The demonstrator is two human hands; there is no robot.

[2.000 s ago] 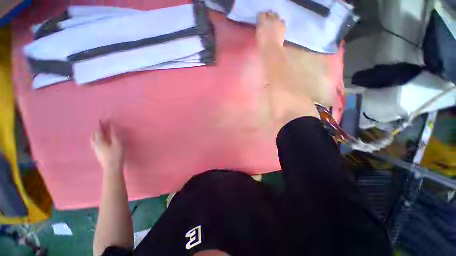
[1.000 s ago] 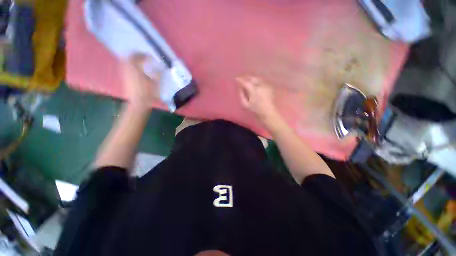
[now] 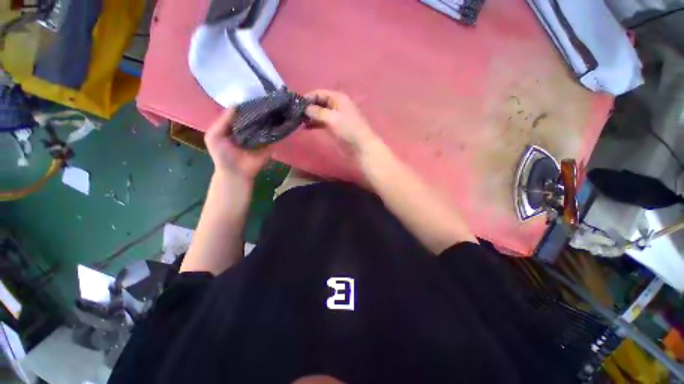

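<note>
A white sleeve with a dark lengthwise strip lies at the left of the pink-red pressing table. Its near end, the dark grey herringbone shell fabric, is raised at the table's front edge and held open, with a dark opening showing. My left hand holds this end from the left and below. My right hand pinches its right edge between thumb and fingers.
The steam iron rests on its rear at the right table edge, soleplate facing left, beside the blue-grey iron rest. Another white sleeve lies at the far right. A piece with a dark end shows at the far edge. A yellow-covered table stands left.
The sleeve's near end has changed from lying on the table to being raised and opened. My right hand has moved left and taken hold of its edge.
</note>
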